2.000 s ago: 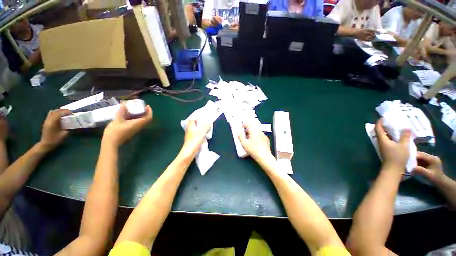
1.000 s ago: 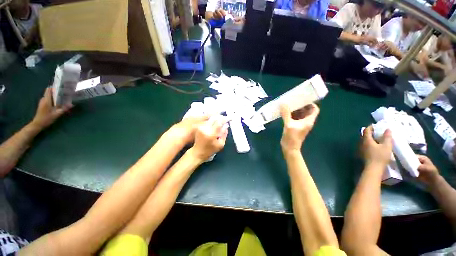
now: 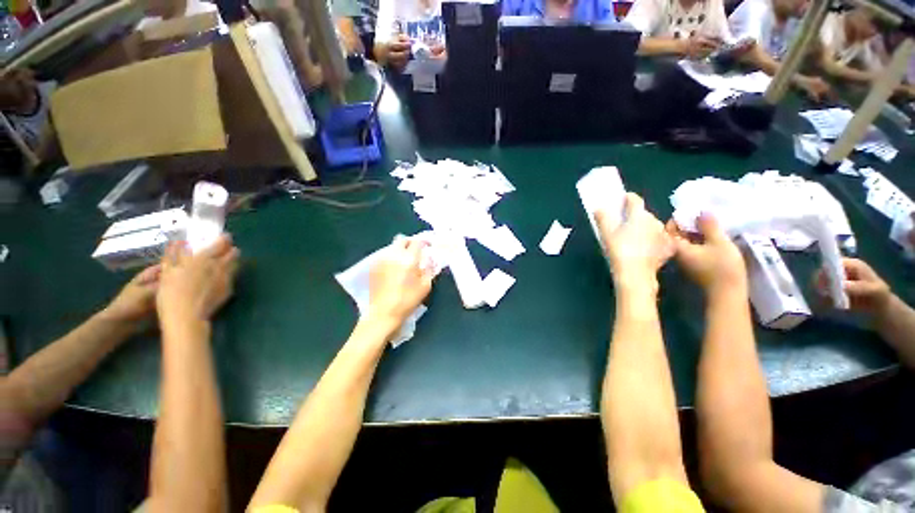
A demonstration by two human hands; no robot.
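Observation:
My left hand (image 3: 393,284) is closed on a white paper or wrapping (image 3: 357,278) at the left of the leaflet pile; its exact form is hidden by the fingers. My right hand (image 3: 634,240) grips a long white item (image 3: 602,186) held upright and slightly tilted at the right; I cannot tell whether it is a box or a wrapped product. The leaflet pile (image 3: 451,190) lies mid-table. A narrow white piece (image 3: 464,278) extends from its front, and a loose slip (image 3: 555,237) lies right of it.
A neighbour's hand (image 3: 714,263) is beside my right hand, near white bundles (image 3: 773,205) and a white box (image 3: 775,291). Another neighbour's hands (image 3: 196,276) hold a white item at left. The blue bin (image 3: 351,135), brown cardboard (image 3: 140,110) and black boxes (image 3: 567,90) stand behind.
My right hand has moved right and now holds a white item more upright. The neighbour's arm that crossed beside my left hand has withdrawn left. My left hand has shifted slightly left.

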